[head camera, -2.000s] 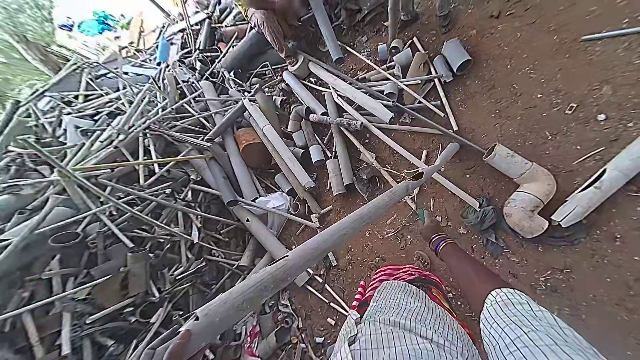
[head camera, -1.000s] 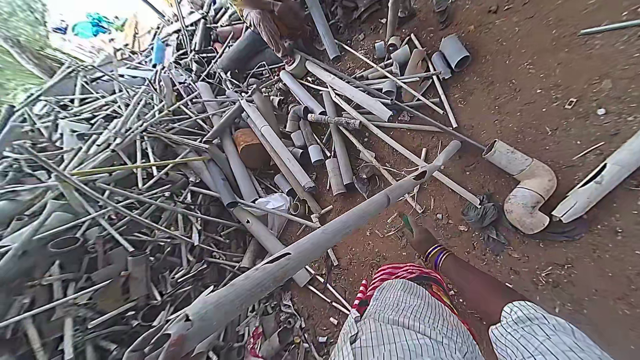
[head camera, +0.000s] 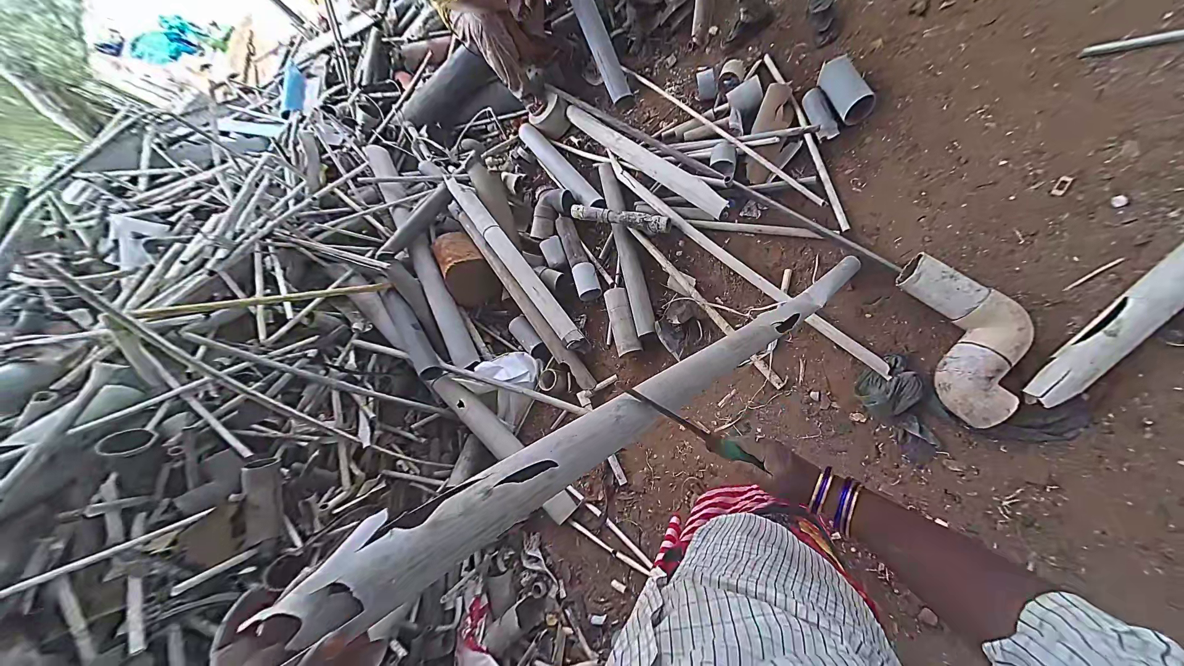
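Note:
A long, broken grey plastic pipe (head camera: 592, 435) slants across the view from the lower left to the upper right, with jagged holes in its wall and a torn lower end. My right hand (head camera: 786, 472), with bangles on the wrist, is closed on a green-handled tool (head camera: 737, 450). Its thin dark blade reaches the pipe's near edge around mid-length; whether it is a saw or a knife is unclear. A brownish patch at the pipe's lower end may be part of my left hand, but too little shows to tell.
A big heap of scrap pipes (head camera: 231, 342) fills the left side. A pipe elbow piece (head camera: 990, 347) and a split pipe (head camera: 1119, 324) lie on the dirt at right, by a dark cloth (head camera: 893, 398). Another person's hand and sleeve (head camera: 504, 46) are at the top.
My right hand has moved forward from beside my lap, and the tool's dark blade now shows plainly against the pipe. The pipe's lower end has shifted to the right.

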